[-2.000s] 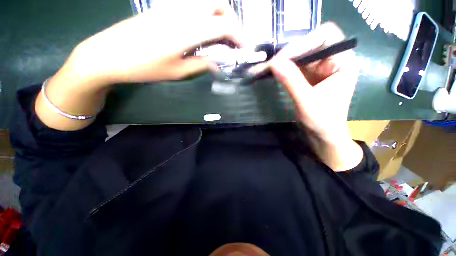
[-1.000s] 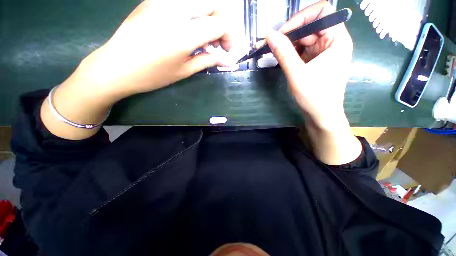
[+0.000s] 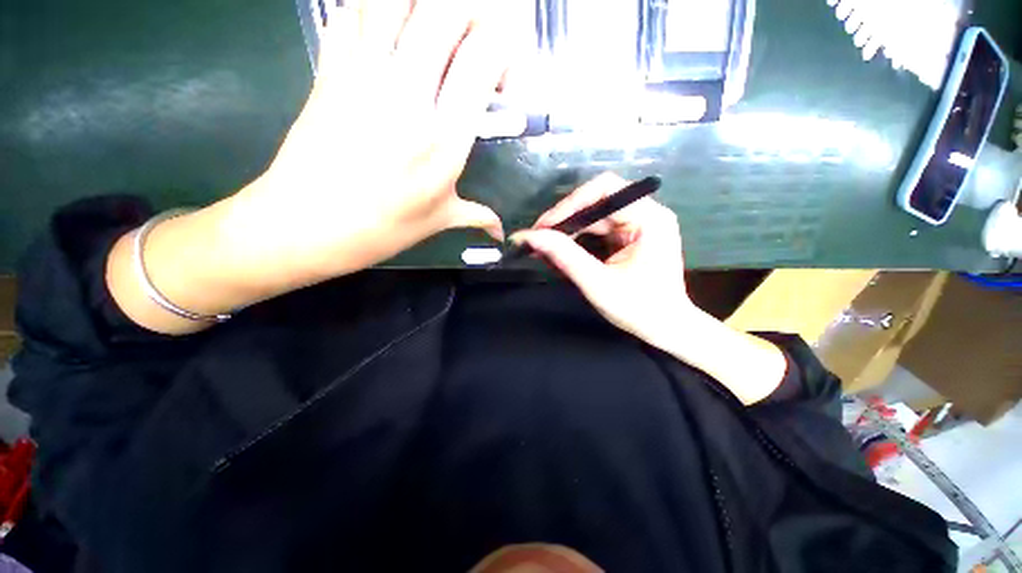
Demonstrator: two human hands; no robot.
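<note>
My right hand holds the black tweezers near the table's front edge, their tips beside a white oval sticker that lies flat there. My left hand is spread flat over the left part of the printed panel strip, its thumb reaching down close to the oval sticker and the tweezers. Nothing shows held in my left hand. The strip has dark borders and pale windows, much washed out by glare. White ovals show along its lower edge, one at the right end.
A smartphone in a light blue case lies at the right. Fanned white tabbed pieces lie at the upper right. A small white round object is at the right edge. Cardboard boxes stand below the table.
My right hand with the tweezers has moved down and left from the strip to the oval sticker at the table edge. My left hand has opened out over the strip, its thumb lower.
</note>
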